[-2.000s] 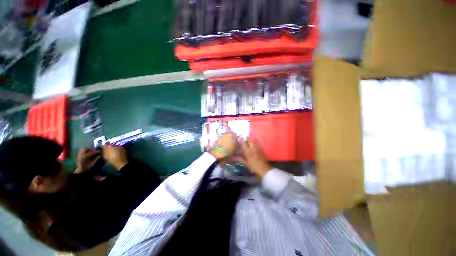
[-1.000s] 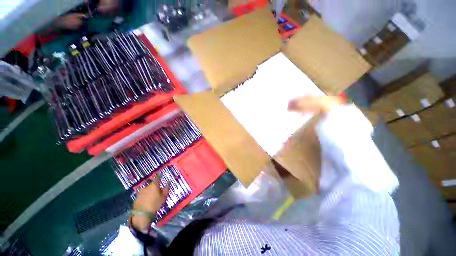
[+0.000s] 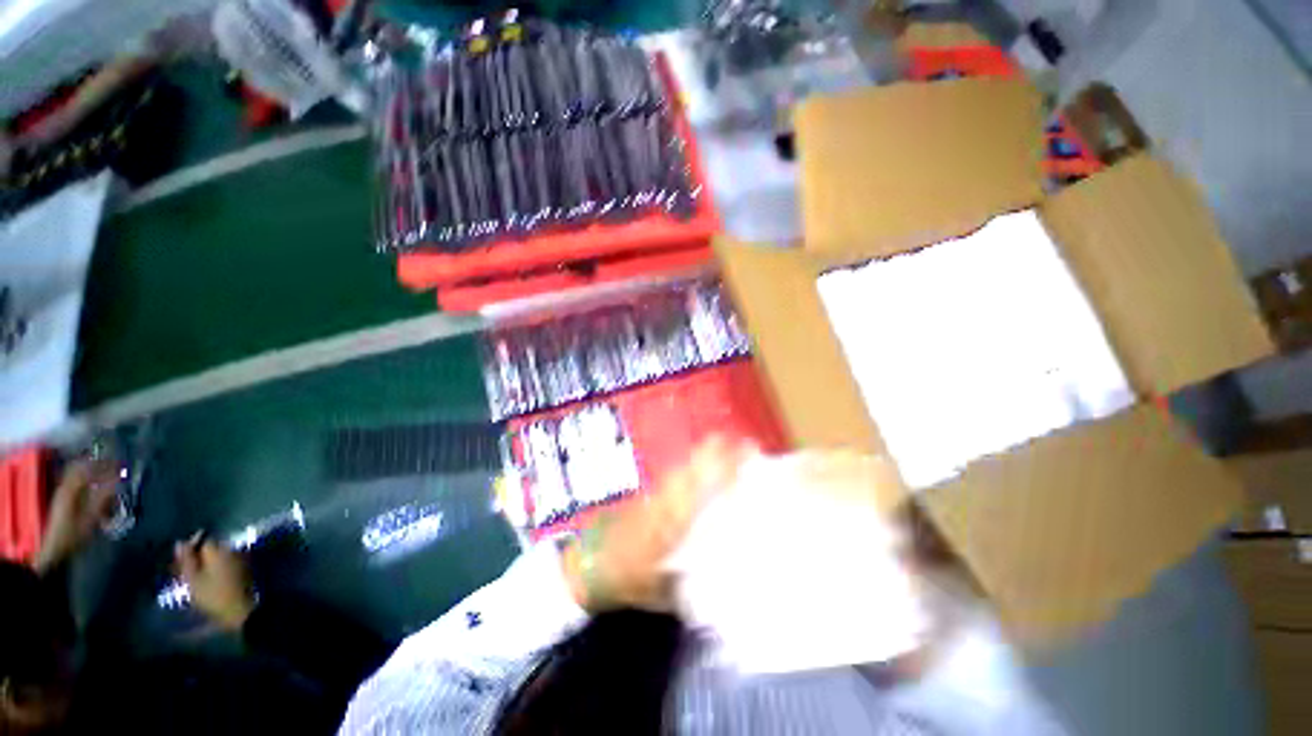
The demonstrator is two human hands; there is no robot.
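Note:
A white sleeve (image 3: pixel 799 575), bright and blurred, is in front of my body, below the red slotted tray (image 3: pixel 705 417). My right hand (image 3: pixel 849 475) is blurred at its upper right edge and holds it; the sleeve hides much of this hand. My left hand (image 3: pixel 640 539) is at the sleeve's left edge, fingers pointing up and right; whether it grips the sleeve is unclear. The tray has a packed row of upright silvery frames (image 3: pixel 619 345) at its back and a shorter group (image 3: pixel 576 460) at its front left.
An open carton (image 3: pixel 784 338) with white sleeves (image 3: pixel 971 345) stands at the right. Full red trays (image 3: pixel 561 266) are behind the working tray. A black grid sheet (image 3: pixel 410 450) and shiny strips (image 3: pixel 403 529) lie left. A neighbouring person's hands (image 3: pixel 216 582) work at the lower left.
My right hand has come from the carton to in front of my body, with a white sleeve. My left hand has moved from the frames to beside that sleeve. The view has turned left.

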